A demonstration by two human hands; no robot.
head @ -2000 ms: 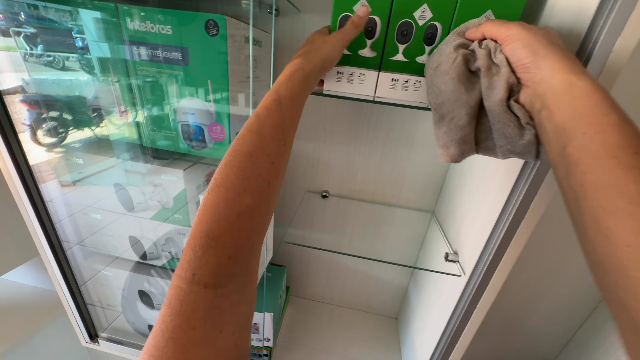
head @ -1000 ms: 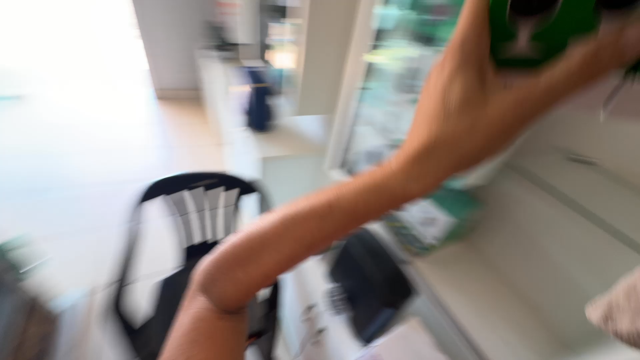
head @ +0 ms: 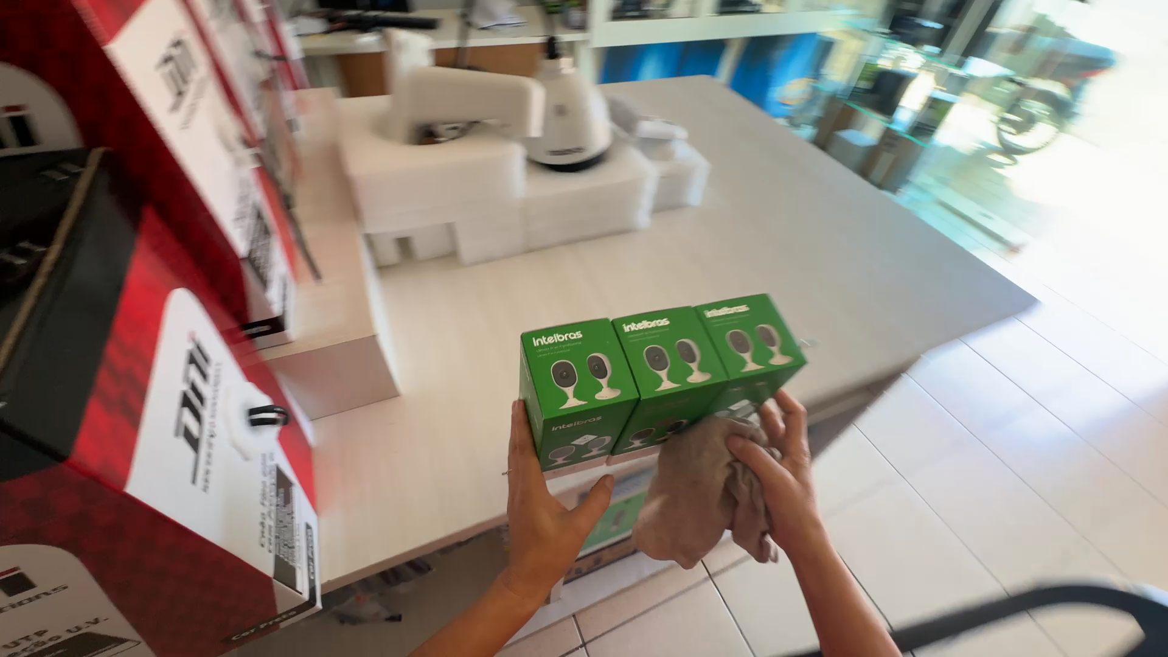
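Three green Intelbras camera boxes [head: 671,370] stand side by side in a row at the near edge of the pale wooden counter [head: 730,246]. My left hand [head: 547,520] presses against the left end of the row, thumb apart from the fingers. At the other end, my right hand [head: 780,470] holds a crumpled grey-brown cloth [head: 698,493], its fingertips touching the right box. The cloth covers part of the boxes' near faces. Whether the boxes rest fully on the counter cannot be told.
Large red, white and black cable boxes [head: 219,456] stand at the left. White foam blocks [head: 438,182] with a white device [head: 570,119] on them sit at the back of the counter. A black chair's curved rail [head: 1031,607] shows at the lower right, over the tiled floor [head: 985,447].
The view has swung from the glass display cabinet to the counter. The green boxes, on an upper shelf two seconds ago, are now at the counter between my hands. The cloth is still in my right hand.
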